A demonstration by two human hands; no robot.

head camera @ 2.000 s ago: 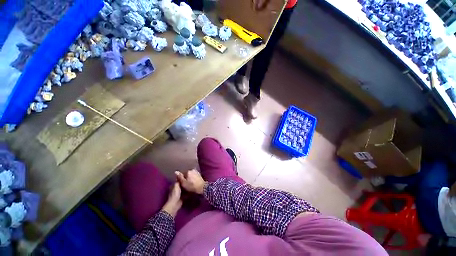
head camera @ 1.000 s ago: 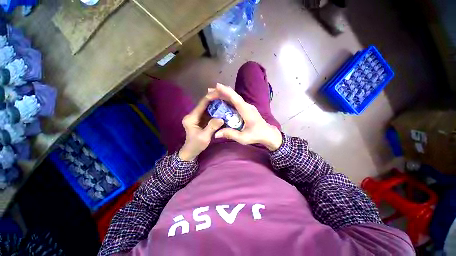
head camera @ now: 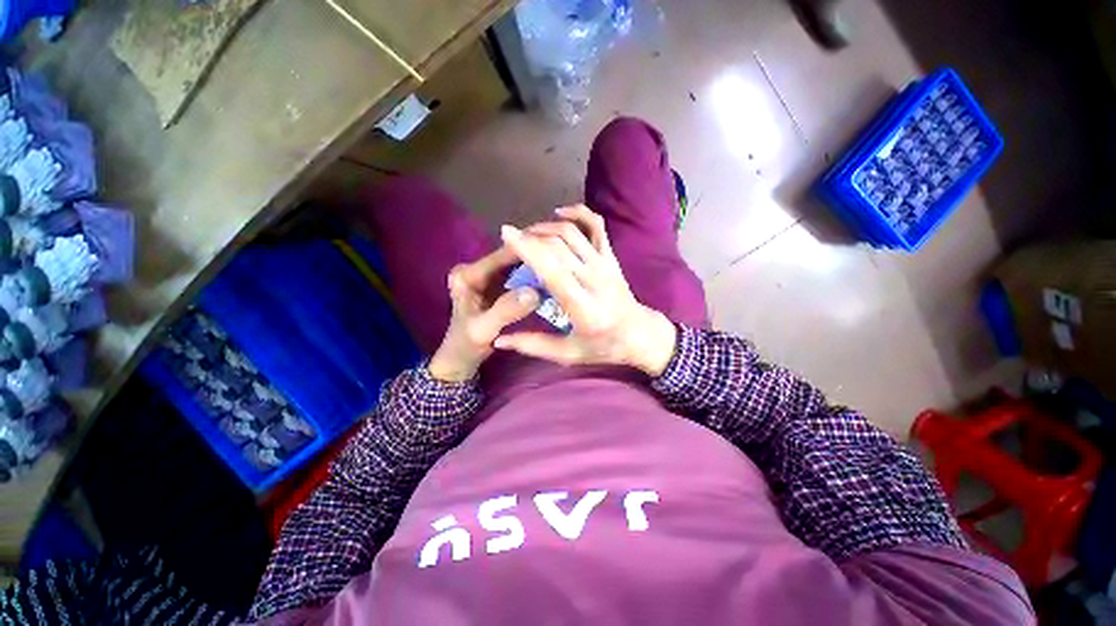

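A small figurine [head camera: 551, 308], purple-lavender with a whitish part, is held between my two hands above my lap. My left hand [head camera: 477, 308] has its thumb and fingers around the figurine's left side. My right hand [head camera: 585, 291] covers its top and right side. Most of the figurine is hidden by my fingers. Assembled figurines [head camera: 49, 275] with purple bases and whitish upper parts stand close together on the table at the left edge. Part of the glue board [head camera: 184, 51] and the thin glue stick [head camera: 373, 37] show at the top left.
The brown table [head camera: 263, 147] curves along the left. Blue trays with grey-purple pieces lie below it [head camera: 312, 422] and on the floor at right [head camera: 912, 232]. A clear plastic bag [head camera: 569, 49] is at the top. A red stool [head camera: 1022, 471] and cardboard box [head camera: 1077, 300] are at right.
The view has tilted down from the table to my lap. My hands have risen with the figurine showing between them, and over the last second my right hand has closed further over it.
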